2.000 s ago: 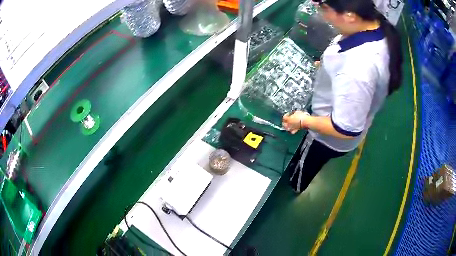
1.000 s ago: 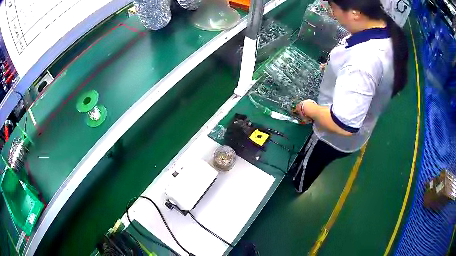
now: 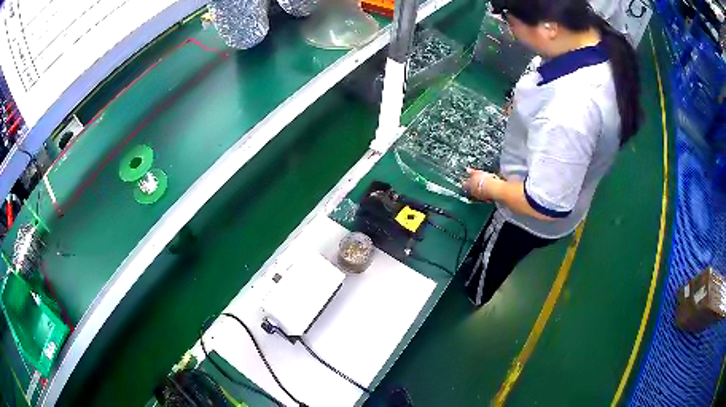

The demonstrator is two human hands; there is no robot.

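Observation:
Neither of my hands is in view. Nearest in front of me, a white box (image 3: pixel 304 292) with a black plug and cord at its front side stands on a white sheet (image 3: pixel 382 306) on the bench. A round clear container of small parts (image 3: pixel 356 253) stands behind it on the sheet. A black device with a yellow square plate (image 3: pixel 410 219) and thin black leads lies beyond. Dark coiled cable (image 3: pixel 189 389) with a bit of bright green is cut off by the bottom edge.
Another person (image 3: pixel 565 135) stands at the bench, a hand on a clear tray of small metallic parts (image 3: pixel 454 131). A grey post (image 3: pixel 396 79) rises from the bench edge. Across the dark recess are a green spool (image 3: pixel 150 186) and green bin (image 3: pixel 32 322). A carton (image 3: pixel 702 299) is at right.
The view has shifted slightly and the bench things sit a little lower right than at first. The other person's tray looks flatter and its parts show more clearly. More dark cable shows at the bottom.

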